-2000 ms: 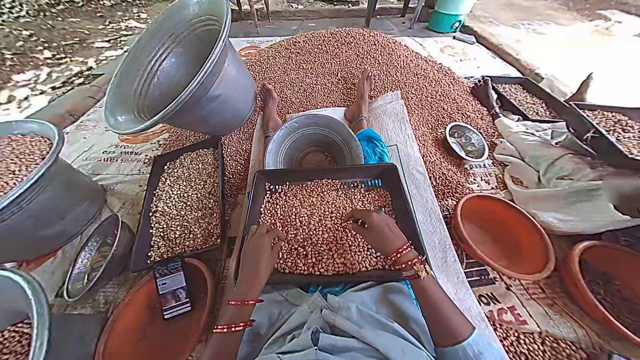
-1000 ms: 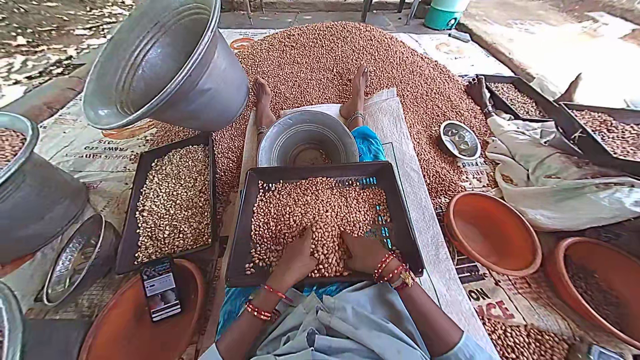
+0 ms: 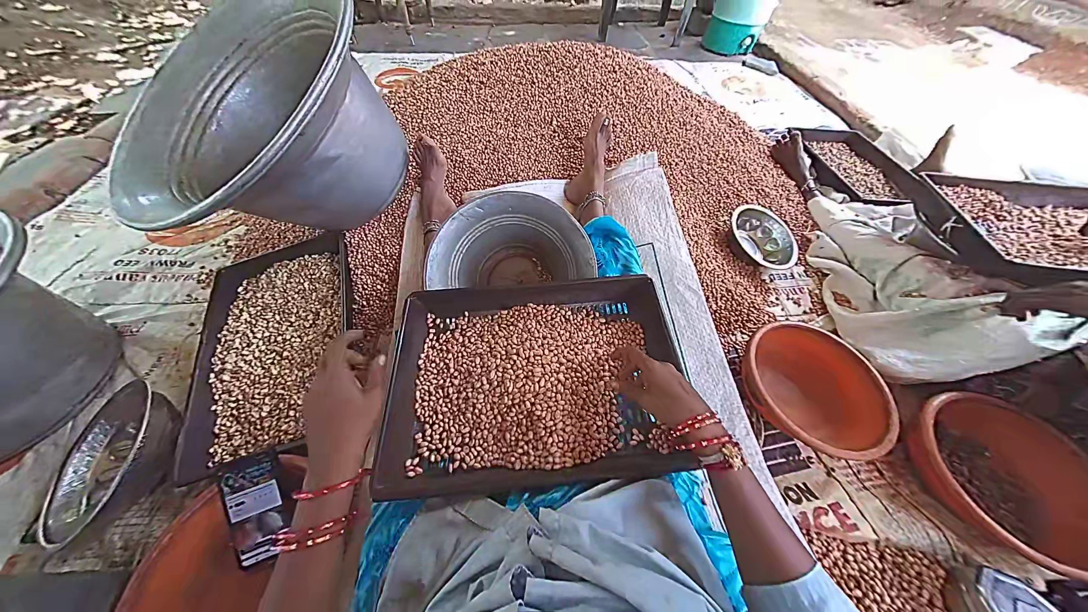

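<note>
A black slotted plastic tray [image 3: 518, 489] lies across my lap, its near side by my shirt, with reddish-brown nuts or seeds [image 3: 527, 387] spread over its bottom. My left hand [image 3: 344, 395] is raised at the tray's left edge, between it and a second black tray [image 3: 197, 382] of paler pieces; its fingers are curled, and whether they pinch anything is unclear. Over the right part of the lap tray is my right hand [image 3: 650, 382], fingers bent at the edge of the pieces, their tips partly hidden. Just beyond the tray, a metal pot [image 3: 510, 229] stands between my legs.
A large heap of nuts or seeds [image 3: 561, 93] spreads beyond my feet. A tilted metal tub [image 3: 340, 153] stands left, a phone [image 3: 253, 510] on an orange basin [image 3: 183, 552]. To the right are a steel bowl [image 3: 765, 238], clay-coloured basins [image 3: 820, 391] and another person's legs beside trays.
My hands have parted from the middle of the lap tray: the left is out at the tray's left edge, the right over its right side. The pieces lie more evenly spread.
</note>
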